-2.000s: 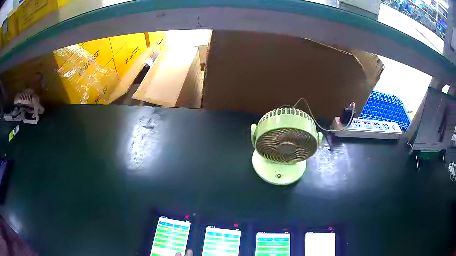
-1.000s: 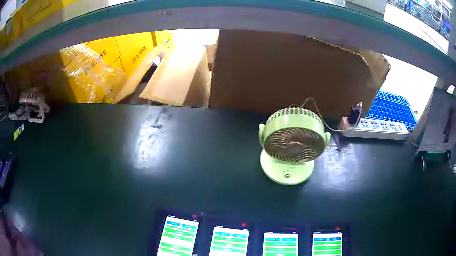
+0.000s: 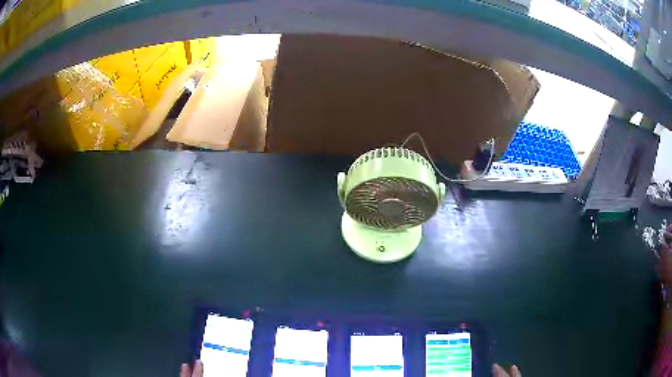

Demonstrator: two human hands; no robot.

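Observation:
Four touchscreen devices stand side by side at the lower edge, cut off by it. The far left device, the second and the third show white screens with a blue bar. The far right device shows green-and-white rows. Small red lights show above the row. Fingertips of my left hand are at the left side of the far left device. Fingertips of my right hand are right of the far right device. The rest of both hands is cut off, so any grip is hidden.
A pale green fan stands on the dark green bench mat. Behind it are a white power strip and a blue crate. A grey panel stands right. Another person's hand shows far right. A shelf crosses above.
The view has turned slightly right, so the fan appears further left. The three left screens changed from green rows to white with a blue bar. Fingertips of both hands now show at the row's ends.

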